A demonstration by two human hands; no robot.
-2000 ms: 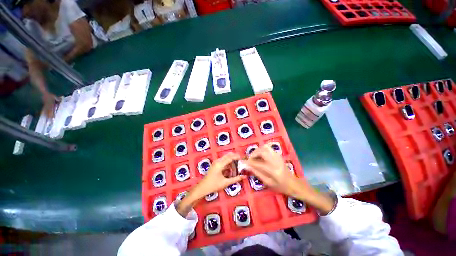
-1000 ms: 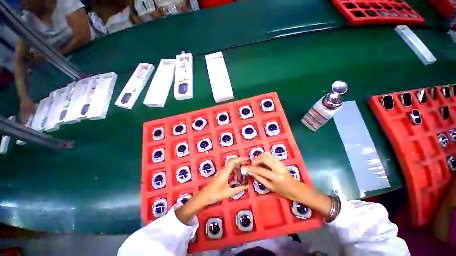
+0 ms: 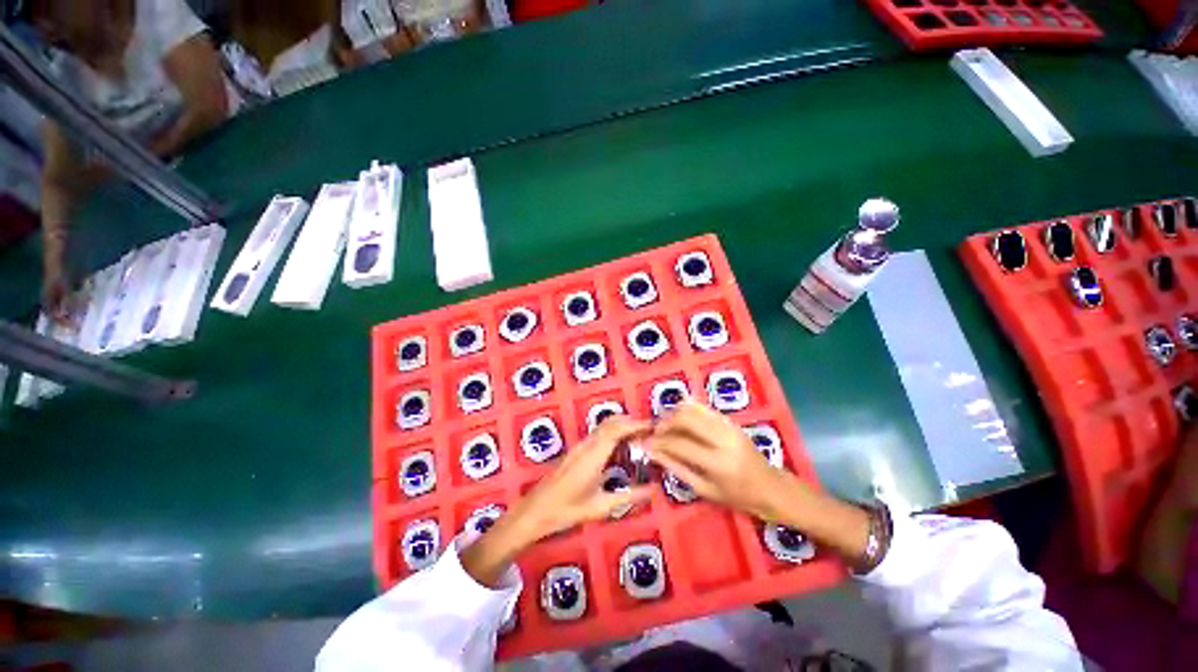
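Observation:
A red parts tray (image 3: 384,446) with square pockets holds rows of silvery watch bodies (image 3: 564,591) with dark round centres. One pocket at the lower right is empty. My left hand (image 3: 587,483) and my right hand (image 3: 716,453) meet above the tray's middle. Between their fingertips is a small watch body (image 3: 640,456), mostly hidden by the fingers. My left hand holds it from the left. My right fingertips press on it; a small whitish spot shows there, too small to tell if it is a wipe.
A pump bottle (image 3: 841,269) and a pale film sheet (image 3: 935,374) lie right of the tray. Another red tray (image 3: 1097,460) with watches is at far right. White boxes (image 3: 459,226) stand beyond the tray on the green belt (image 3: 591,158). A person (image 3: 184,92) sits at upper left.
The white boxes beyond the tray have shifted left along the belt. My hands stay together over the tray, with small finger movements. The whitish piece between my fingertips shows less.

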